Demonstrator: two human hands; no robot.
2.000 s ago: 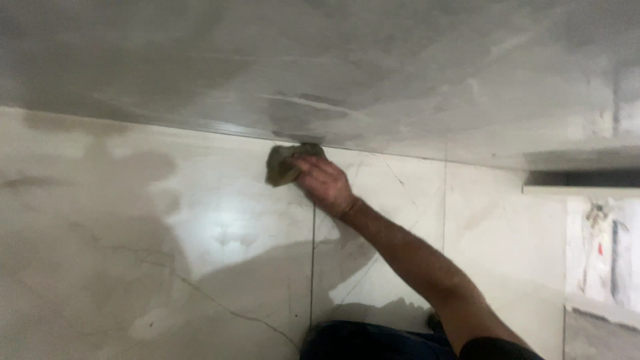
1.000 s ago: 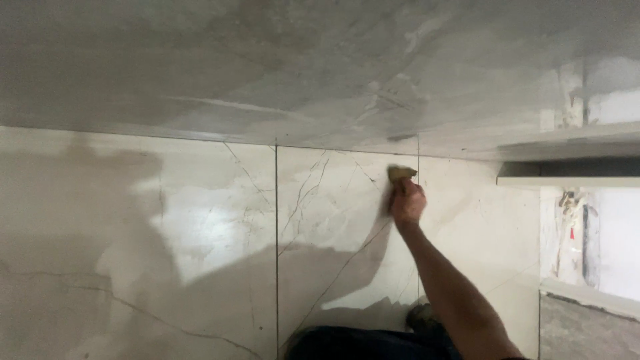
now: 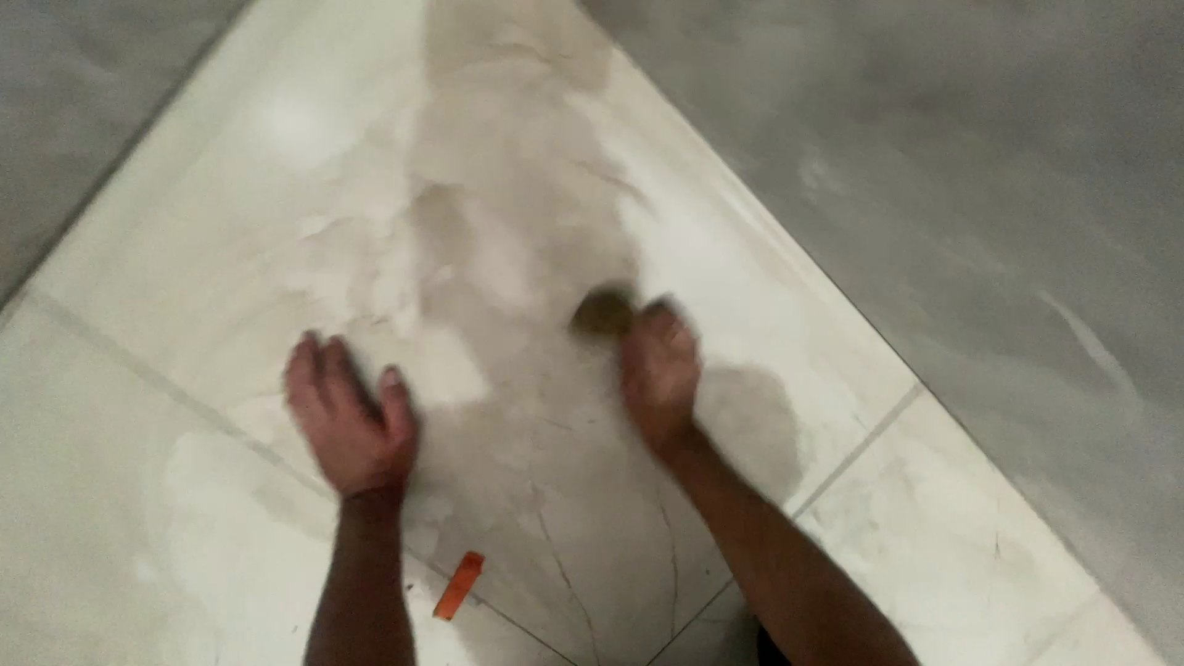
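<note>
My right hand [image 3: 660, 375] holds a dark yellowish-brown sponge or wadded cloth [image 3: 603, 313], blurred, over the light marble-patterned floor tiles [image 3: 518, 370]. The sponge or cloth shows at the left of its fingertips. To the left, my left hand [image 3: 350, 416] rests palm down on the tile with the thumb spread from the fingers, and nothing shows in it. A small orange strip-like piece [image 3: 459, 585] lies on the tile near a joint, to the right of my left forearm.
Grey wall surfaces [image 3: 879, 185] border the floor on the right and at the upper left. Tile joints [image 3: 860, 449] cross the floor, and shadows fall over its middle. Part of dark clothing [image 3: 770, 647] shows at the bottom edge.
The view has swung strongly to a different part of the floor. My left hand and the orange piece have come into view. The sponge or cloth is still in my right hand.
</note>
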